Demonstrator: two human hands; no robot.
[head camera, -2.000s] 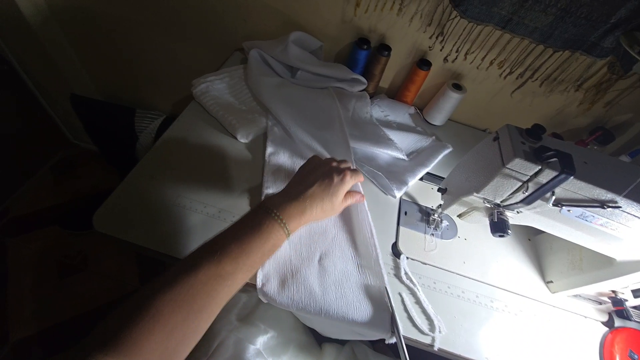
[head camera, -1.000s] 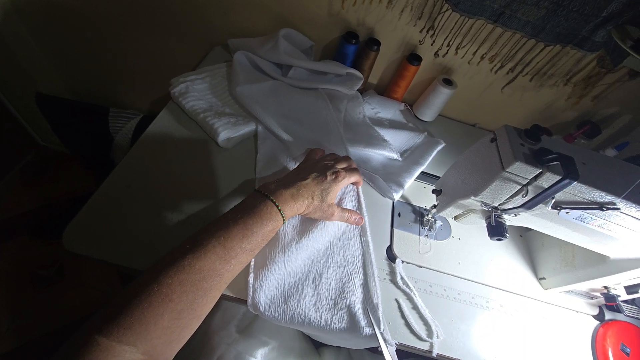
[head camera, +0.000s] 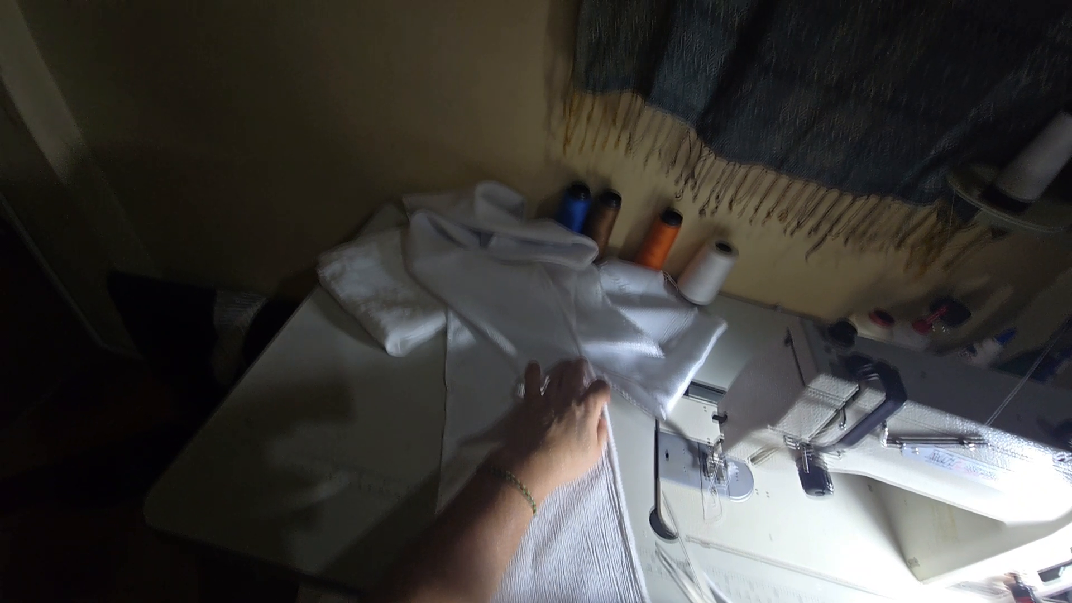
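My left hand (head camera: 563, 419), with a beaded bracelet on the wrist, lies on a long strip of white textured fabric (head camera: 565, 544), its fingertips at the fabric's right edge. Whether the fingers pinch the edge cannot be told. Beyond the fingers the white cloth (head camera: 502, 293) is bunched and folded toward the wall. A folded white fabric piece (head camera: 381, 289) lies to its left. To the right of the hand is the sewing machine's needle and presser foot area (head camera: 716, 469). My right hand is out of view.
Blue (head camera: 574, 208), brown (head camera: 605, 216), orange (head camera: 660, 240) and white (head camera: 708, 272) thread cones stand along the wall. The sewing machine (head camera: 846, 410) takes up the right side. A dark fringed cloth (head camera: 754, 100) hangs above. The white table's edge (head camera: 159, 494) shows at left.
The view has tilted up, showing more wall and hanging cloth. My left hand stays on the white fabric near its right edge. The scissor-like metal blades at the fabric's lower edge are no longer seen.
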